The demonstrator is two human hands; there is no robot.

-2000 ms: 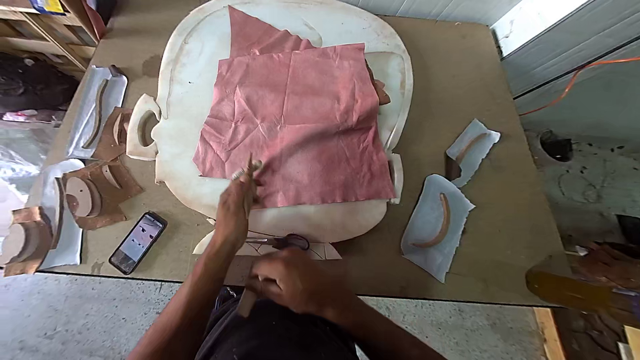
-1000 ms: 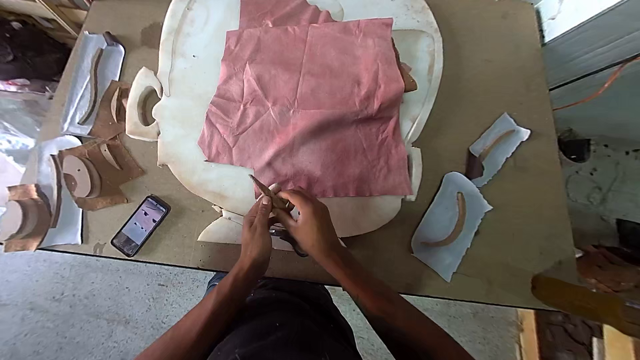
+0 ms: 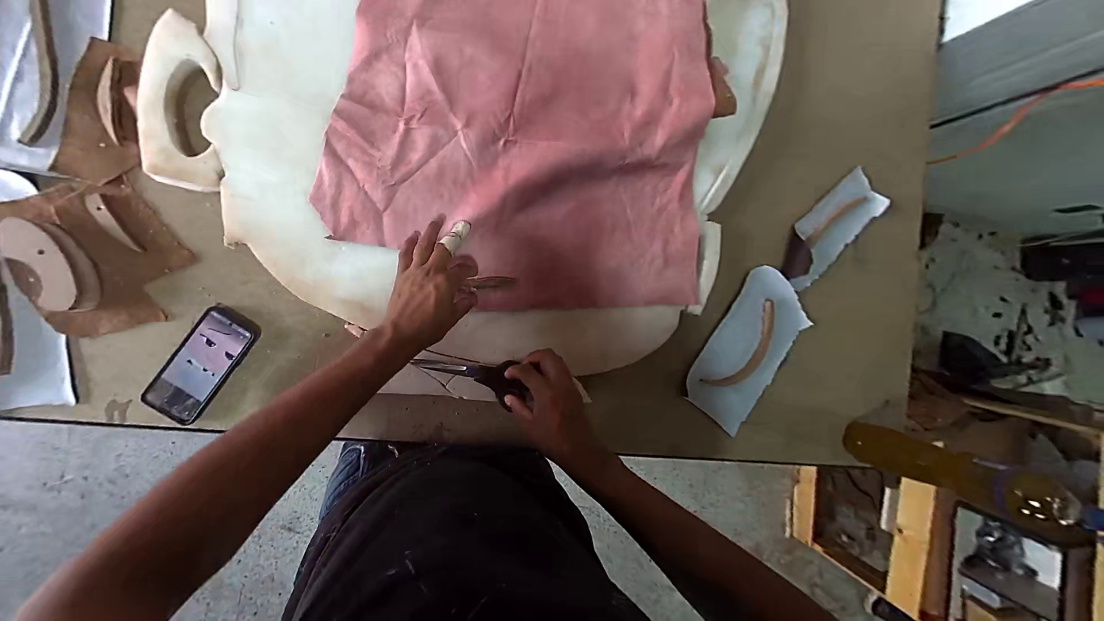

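Note:
A wrinkled sheet of pink leather (image 3: 561, 164) lies over large pale leather pieces (image 3: 293, 259) on the table. My left hand (image 3: 429, 289) is at the sheet's lower left edge, fingers spread, a pale wrap around one finger. A thin brown strip (image 3: 492, 282) sticks out between its thumb and fingers. Below, my right hand (image 3: 549, 401) grips the black handles of scissors (image 3: 493, 375), whose blades point left over a pale scrap at the table's near edge.
A phone (image 3: 201, 364) lies at the left, near brown leather scraps (image 3: 129, 250) with cut oval parts. Curved strips on white sheets (image 3: 746, 354) lie at the right. An amber bottle-like object (image 3: 897, 450) is beside the table's near right corner.
My hands were together around the brown piece one second ago. They have parted: the left has moved onto the pink leather, and the right has taken hold of the scissors.

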